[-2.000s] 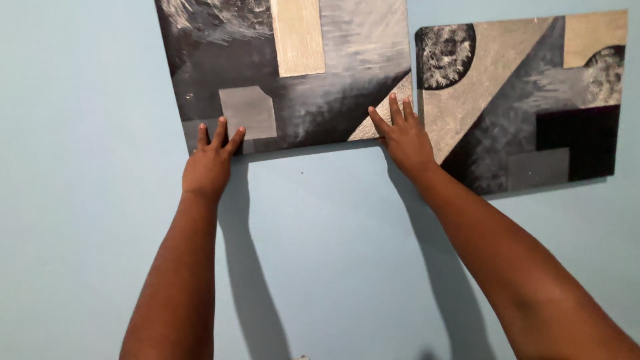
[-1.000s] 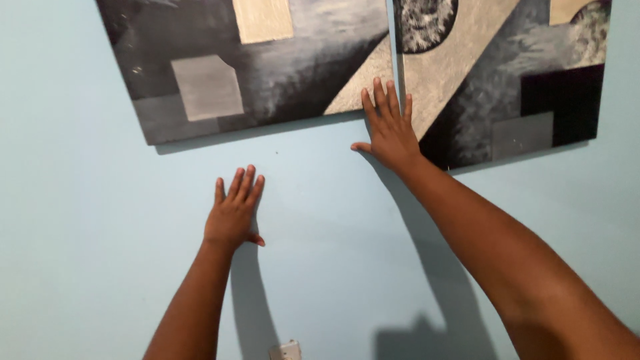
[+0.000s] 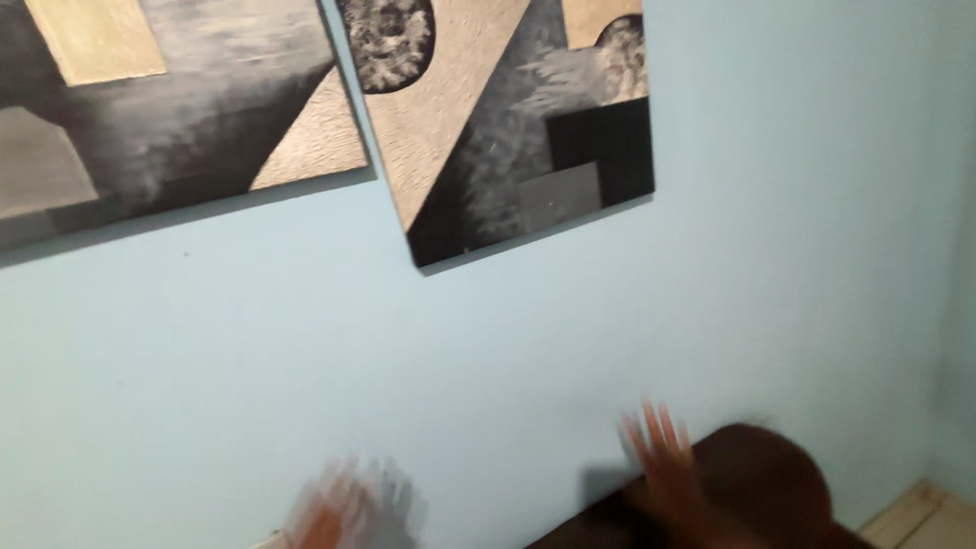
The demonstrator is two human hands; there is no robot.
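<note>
Two abstract canvas paintings in black, grey and beige hang side by side on a pale blue wall. The left canvas [image 3: 206, 114] runs out of the frame at the left, and the right canvas [image 3: 488, 122] hangs beside it with a narrow gap between. Its bottom edge sits lower than that of the left one. My left hand [image 3: 328, 503], badly blurred, is low in the view, below the canvases and touching neither. My right hand [image 3: 663, 450] is also blurred, fingers spread and pointing up, below the right canvas. Neither hand shows anything held.
Behind my right hand is a dark brown rounded object [image 3: 762, 480], perhaps furniture, at the bottom. A pale wooden-looking surface [image 3: 915, 515] lies at the lower right, near the wall corner. A small dark mark [image 3: 186, 254] is on the wall under the left canvas.
Both hands were at the left canvas's bottom edge; the left came off first, then the right, and both are now well below the canvases. The view has swung to the right and tilted.
</note>
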